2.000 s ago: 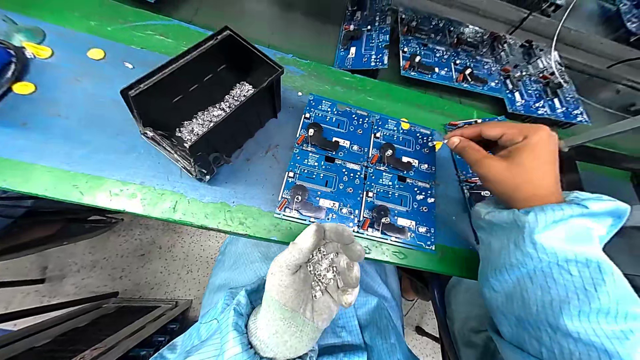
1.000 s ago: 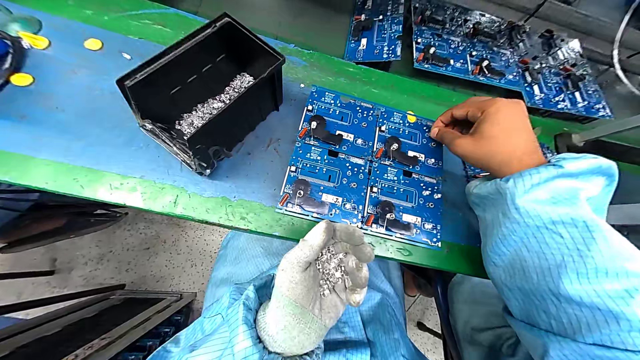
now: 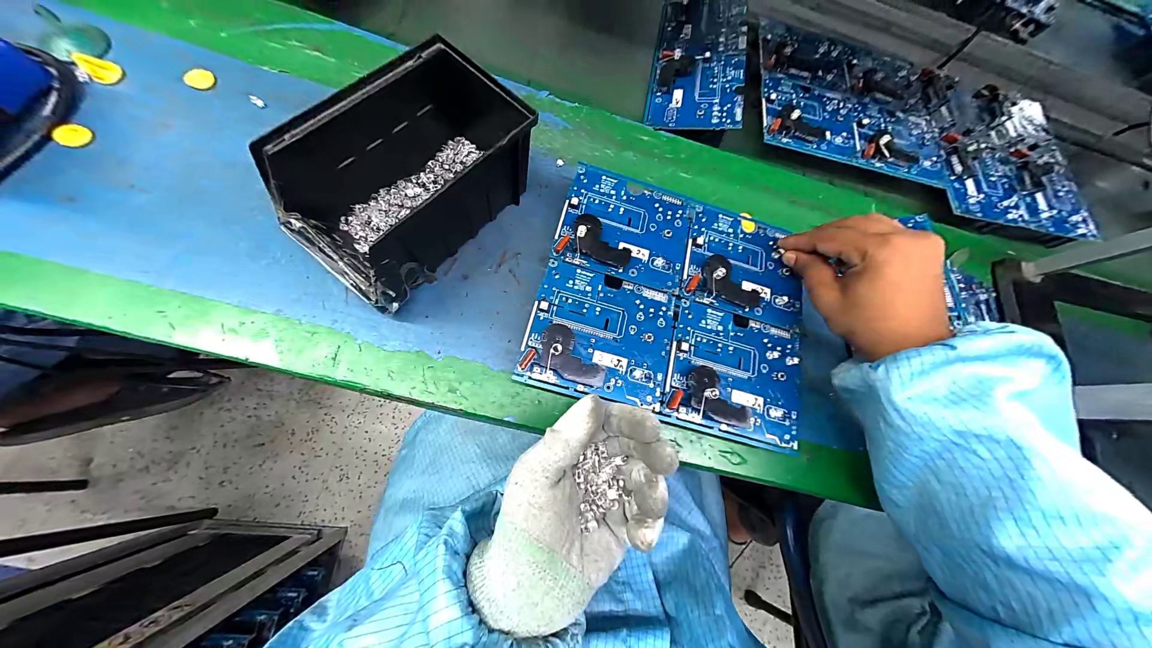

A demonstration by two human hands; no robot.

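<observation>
My left hand (image 3: 576,504), in a pale glove, is palm up and cupped around a heap of small shiny metal parts (image 3: 600,486), below the table's front edge. A panel of blue circuit boards (image 3: 661,306) lies flat on the table, bearing black components and orange-red ones. Bare, my right hand (image 3: 868,279) pinches a tiny part between thumb and forefinger at the panel's upper right. To the panel's left, a black plastic bin (image 3: 450,211) holds more of the shiny parts (image 3: 409,193).
More populated blue boards (image 3: 855,117) rest beyond the table's green far edge. Another board (image 3: 972,292) lies partly behind my right hand. Yellow discs (image 3: 199,79) are at the far left. A dark metal frame (image 3: 1035,270) stands at the right.
My right hand has shifted slightly over the panel's upper right, its fingertips now pinched at the board. The left hand still cups the shiny parts.
</observation>
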